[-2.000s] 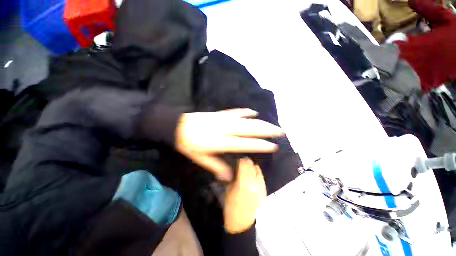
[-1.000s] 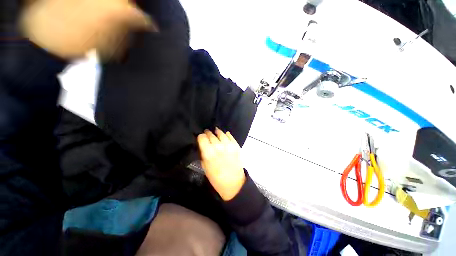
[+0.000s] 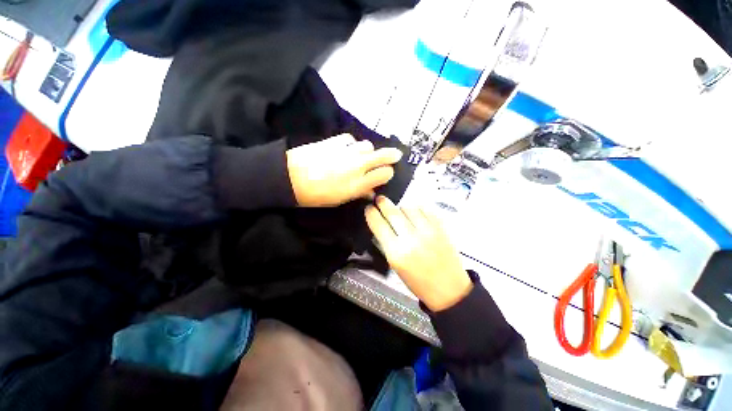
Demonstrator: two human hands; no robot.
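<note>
A black fabric garment piece [image 3: 241, 96] lies over the white table and hangs over its front edge. My left hand [image 3: 341, 170] rests on the cloth near the presser foot [image 3: 421, 148], its thumb and forefinger pinching the fabric edge. My right hand [image 3: 419, 250] is just below and right of it, fingertips on the same edge, touching or nearly touching my left fingers. The white sewing machine [image 3: 618, 217] has a blue stripe and "JACK" lettering. Whether the edge lies under the foot cannot be told.
Scissors with red and yellow handles [image 3: 594, 309] lie right of the needle area. A small yellow tool [image 3: 664, 351] is at the table's right end. The ruler-marked table edge [image 3: 385, 303] runs in front. A red bin [image 3: 34, 148] stands at far left, beside another white table.
My left hand has come down from the upper left onto the cloth by the needle. My right hand has moved right and closed on the edge. The cloth now spreads toward the upper left.
</note>
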